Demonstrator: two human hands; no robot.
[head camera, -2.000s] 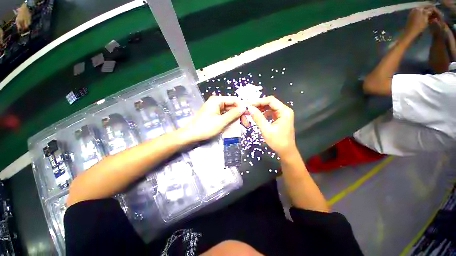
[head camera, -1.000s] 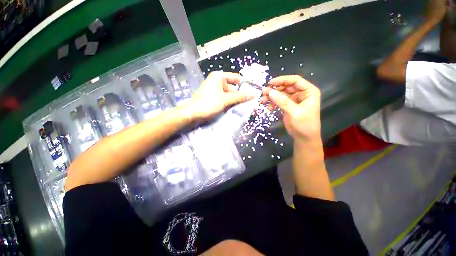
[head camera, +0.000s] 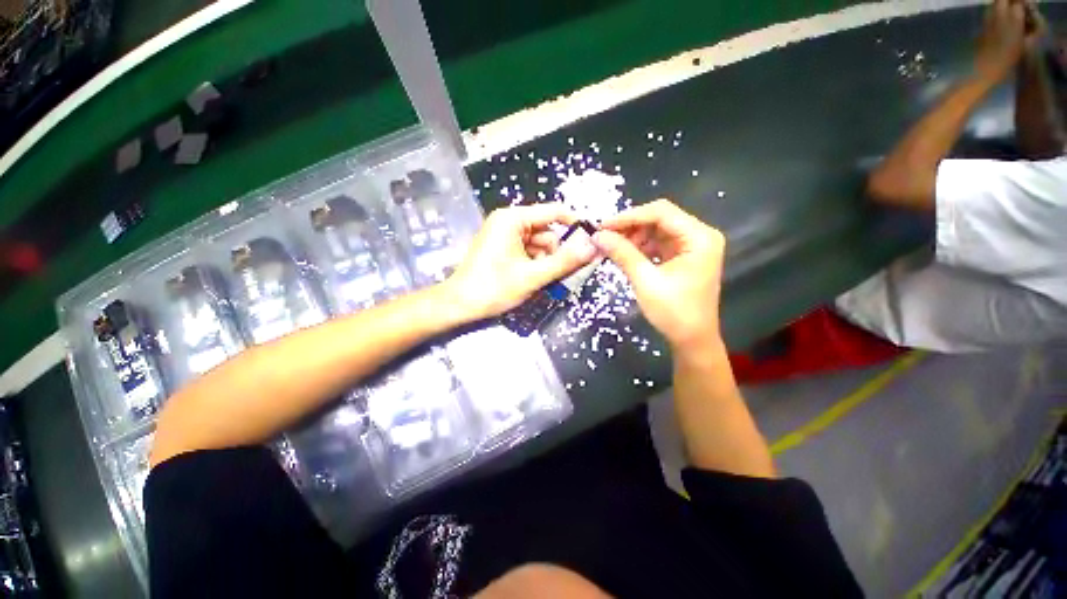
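My left hand (head camera: 510, 260) holds a narrow phone board module (head camera: 541, 308), its dark and blue end sticking out below my fingers over the tray's right edge. My right hand (head camera: 675, 272) meets it at the module's dark upper end, thumb and forefinger pinched there; whether a small part is between them is hidden. Small pale parts (head camera: 589, 193) lie heaped just beyond my fingertips and scattered to the right of the tray. The clear blister tray (head camera: 386, 150) lies under my left forearm, with modules in its far row of pockets (head camera: 279, 287).
A green belt (head camera: 293, 105) with white edging runs beyond the tray. Several grey squares (head camera: 191, 147) and a small module (head camera: 122, 220) lie on it. A grey upright (head camera: 418, 76) stands behind the tray. A person in white (head camera: 1006, 222) sits at right by a red stool (head camera: 807, 342).
The module has tilted and its lower end shows again below my left fingers. My right hand has moved slightly left and down, closer to my left hand.
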